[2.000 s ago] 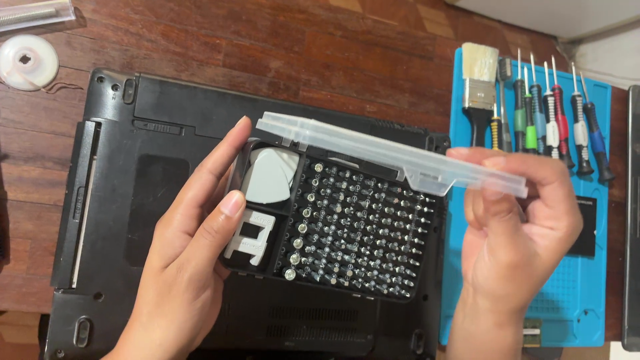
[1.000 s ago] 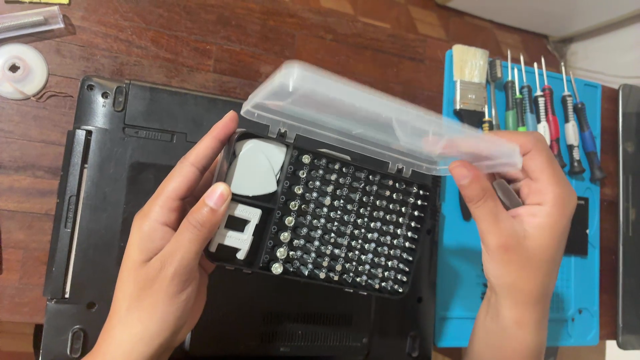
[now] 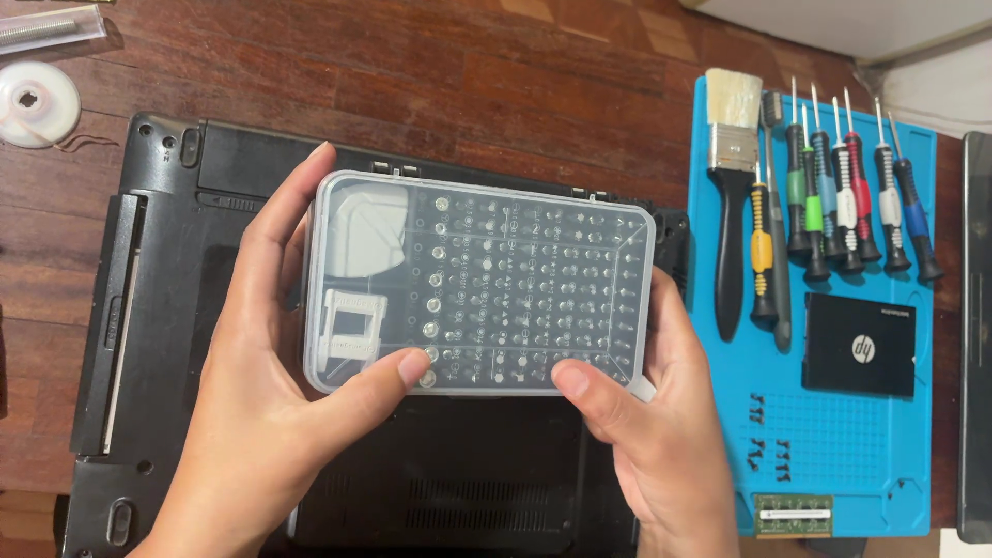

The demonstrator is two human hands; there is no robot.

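Both hands hold a screwdriver bit case (image 3: 496, 287) above an upside-down black laptop (image 3: 434, 480). Its clear plastic lid is down over rows of metal bits. Under the lid at the left lie white opening picks (image 3: 366, 232) and a white magnetizer (image 3: 353, 325). My left hand (image 3: 287, 387) grips the case's left end, thumb on the lower front edge. My right hand (image 3: 659, 411) grips the right end, its thumb on the lower right of the lid; something small and grey shows beside that thumb. The fingers behind the case are mostly hidden.
On a blue silicone mat (image 3: 821, 496) at right lie a brush (image 3: 728, 201), several precision screwdrivers (image 3: 845, 201), a black HP drive (image 3: 860, 345), small screws (image 3: 781, 461) and a memory module (image 3: 793, 515). A white spool (image 3: 35, 105) and a clear tube (image 3: 50, 29) lie at upper left.
The case's clear lid, raised in both earlier frames, has come down over the bits. My right hand has moved from the raised lid to the right end of the case.
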